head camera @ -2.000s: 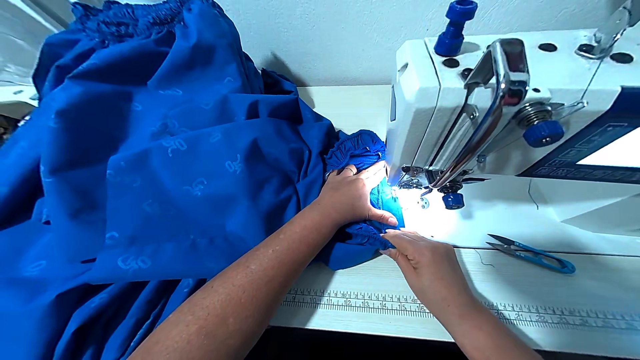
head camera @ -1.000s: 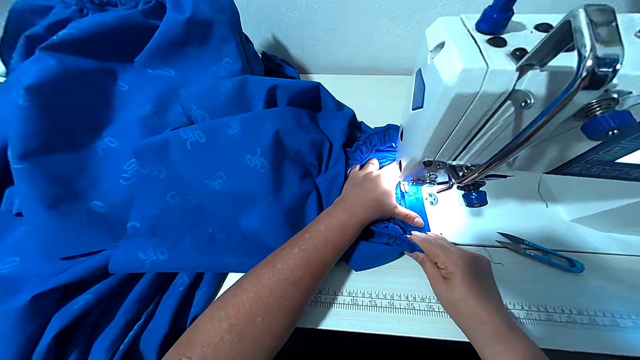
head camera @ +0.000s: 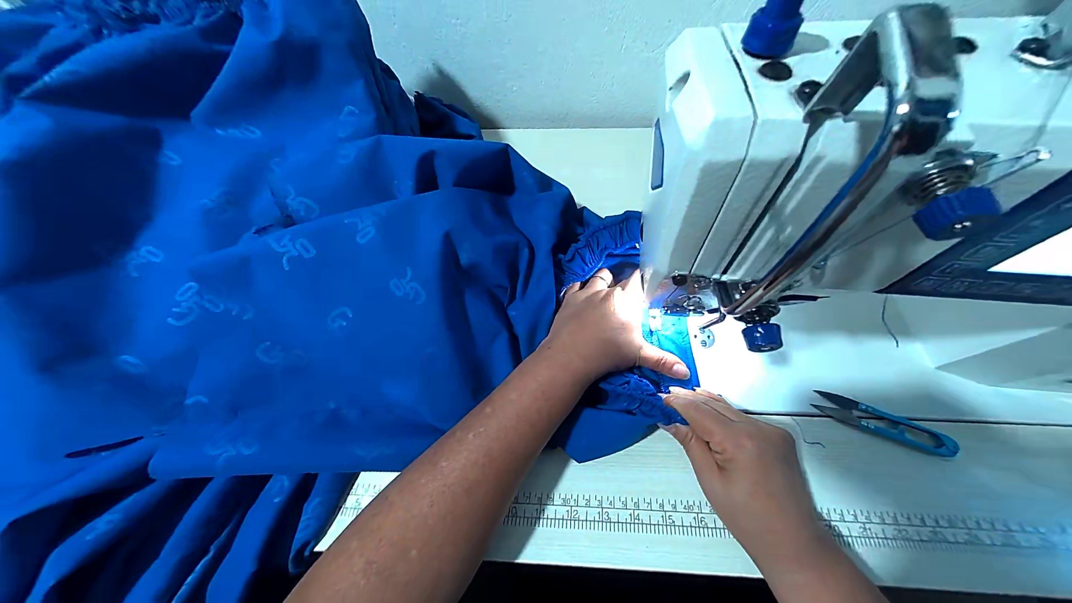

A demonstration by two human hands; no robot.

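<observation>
Blue patterned fabric [head camera: 352,276] with gathered edges spreads from the left to the sewing machine [head camera: 695,167]. My left hand [head camera: 603,327] lies on the fabric just left of the needle area, thumb pointing right and the other fingers partly hidden at the gathered edge [head camera: 599,247]. A flat blue strip [head camera: 670,335] runs under the lit presser foot area. Below it, my right hand [head camera: 737,444] pinches the gathered fabric between thumb and fingers, close to the left thumb. The needle itself is lost in the glare.
Blue-handled thread snips [head camera: 888,423] lie right of my right hand, with a loose thread [head camera: 806,434] nearby. A printed ruler scale [head camera: 620,512] runs along the front of the table [head camera: 611,548]. A pale wall [head camera: 536,59] stands behind.
The view has shifted closer to the machine. Both hands keep much the same places on the fabric beside the needle area.
</observation>
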